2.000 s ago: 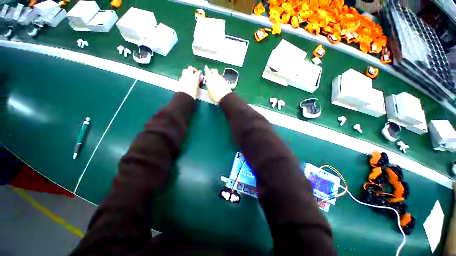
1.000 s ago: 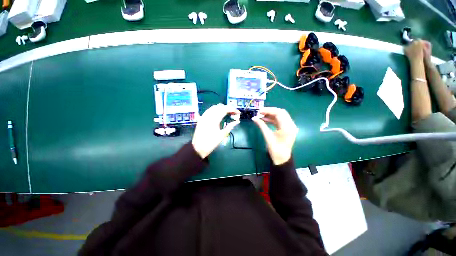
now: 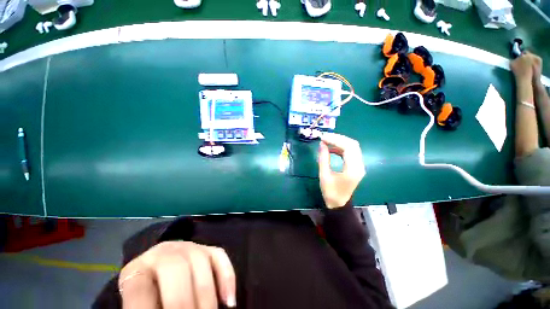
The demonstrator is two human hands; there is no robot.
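Note:
The right tester (image 3: 315,101), a blue-white box with a purple-blue screen, sits on the green bench. A small black oval cradle (image 3: 310,133) with white pieces in it is at its front edge. My right hand (image 3: 341,169) is beside this cradle, thumb and forefinger tips together; whether they hold a tiny piece cannot be told. My left hand (image 3: 178,276) is low in front of my body, back of the hand up, fingers bent, palm hidden. The left tester (image 3: 227,115) has a light-blue screen and a black oval cradle (image 3: 211,149) with white pieces at its front.
Orange-and-black parts (image 3: 416,68) lie right of the testers. A white cable (image 3: 424,142) runs right. A yellow-white tag (image 3: 284,158) lies between the testers. A teal pen (image 3: 23,154) is at left, a white sheet (image 3: 493,117) at right. Another person's arms (image 3: 526,108) reach in at right.
Both hands came from the belt to the right tester. Then my left hand moved back towards my body, while my right hand stayed by the right cradle, which now shows white pieces.

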